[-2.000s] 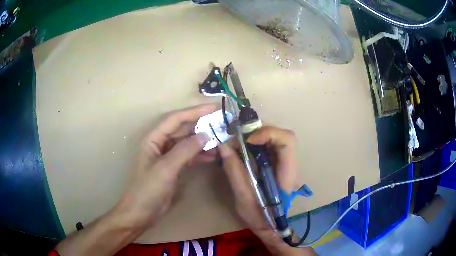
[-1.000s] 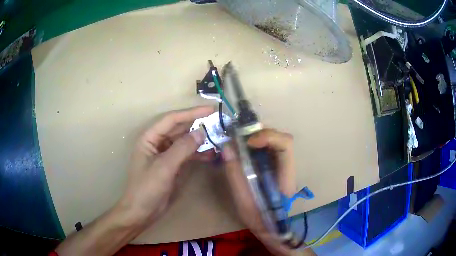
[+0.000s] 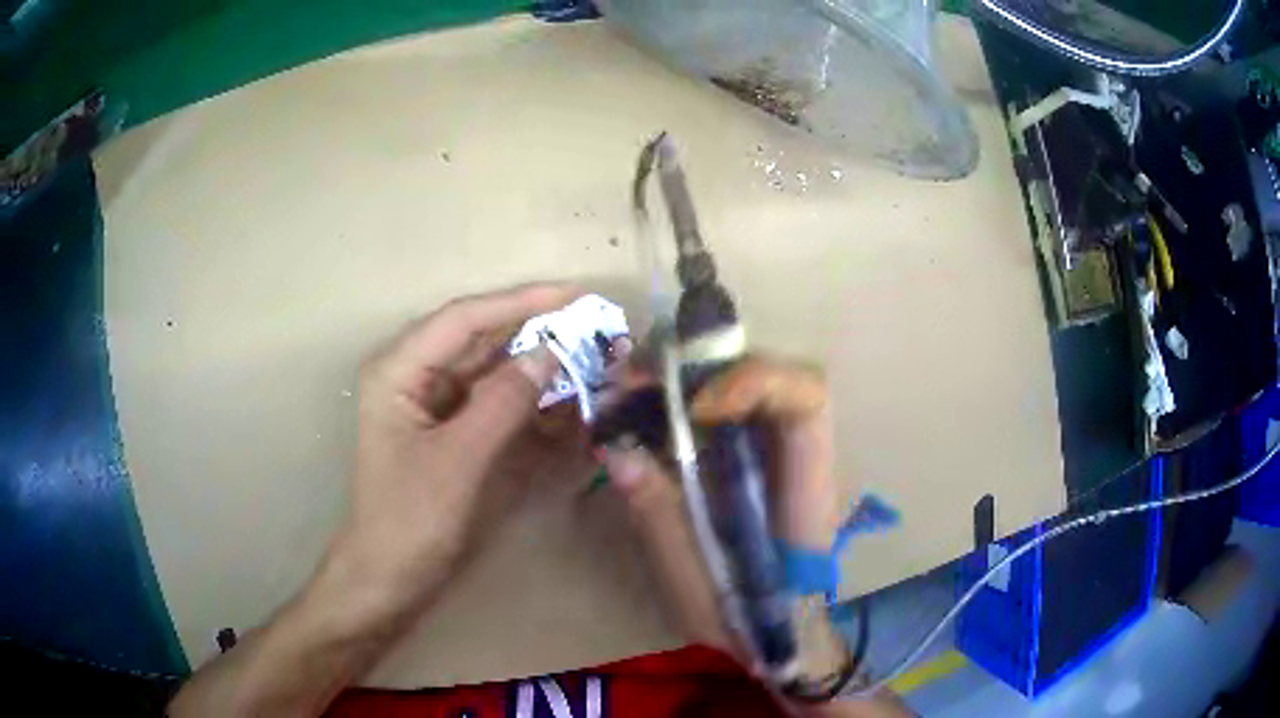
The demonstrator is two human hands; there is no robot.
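My left hand (image 3: pixel 435 421) holds the white plastic part (image 3: pixel 578 341) between thumb and fingers, near the middle of the cardboard. A white wire (image 3: pixel 571 376) runs across the part. My right hand (image 3: pixel 744 477) holds the soldering iron (image 3: pixel 713 326) like a pen, tip pointing up and away, clear of the white part, with a thin metal tube beside it. A blurred black piece (image 3: pixel 630 421), perhaps the plug pin piece, is at my right thumb and fingertips. A bit of green wire shows below it. A blue band (image 3: pixel 810 568) is on my right wrist.
A tan cardboard sheet (image 3: pixel 281 281) covers the bench. A cloudy funnel hood (image 3: pixel 842 84) hangs at the top, with shiny bits under its rim. A metal stand with a tan pad (image 3: pixel 1089 281) is at right. A pale hose and blue crates (image 3: pixel 1074 603) are at lower right.
The black piece with the green wire has moved from above the white part down to my right fingertips. The white part is turned, and a white wire now shows across it.
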